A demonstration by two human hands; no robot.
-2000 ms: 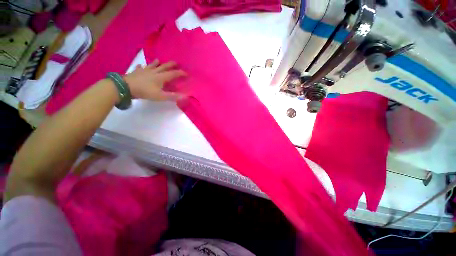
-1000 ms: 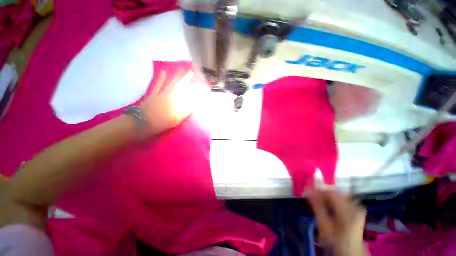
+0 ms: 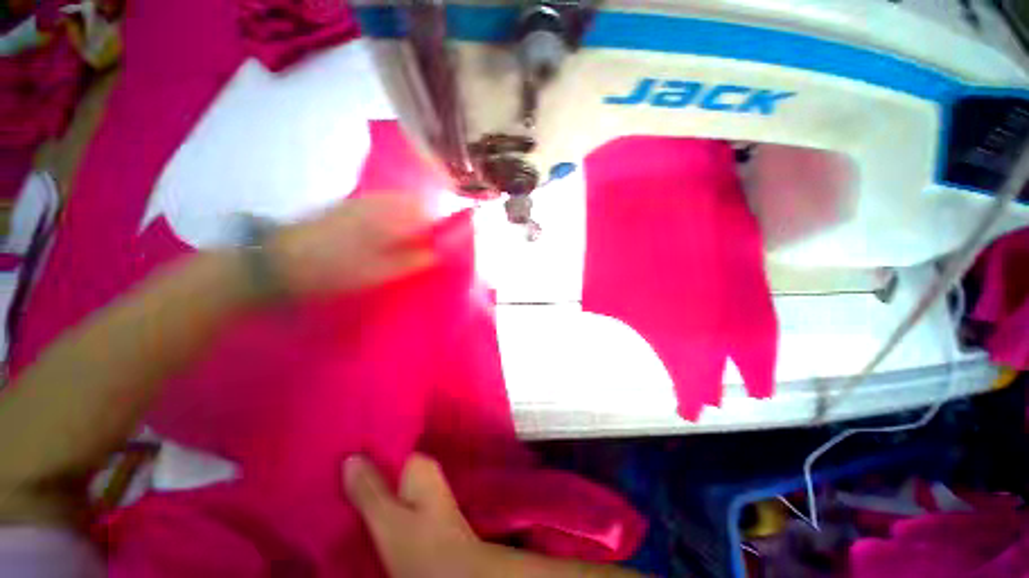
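A large bright pink garment panel [image 3: 339,373] lies over the left of the machine table and hangs over its front edge. My left hand [image 3: 350,243], blurred, with a bracelet at the wrist, is at the panel's edge just left of the needle area and holds the cloth there. My right hand [image 3: 412,508] is lower down at the bottom centre, with thumb and finger on the hanging part of the panel. The presser foot and needle are lost in glare beside the left fingertips. The sewing machine head [image 3: 677,96] reads "JACK".
Small notched pink cut panels [image 3: 677,260] lie under the machine arm, right of the needle. Folded pink cloth [image 3: 296,28] lies at the far edge. A blue crate [image 3: 739,531] with pink pieces is below right. A white cable [image 3: 880,429] hangs at the right.
The pink panel has come from across the table to beside the needle. My right hand has moved left from the small notched panels onto the large panel. The left hand stays near the needle.
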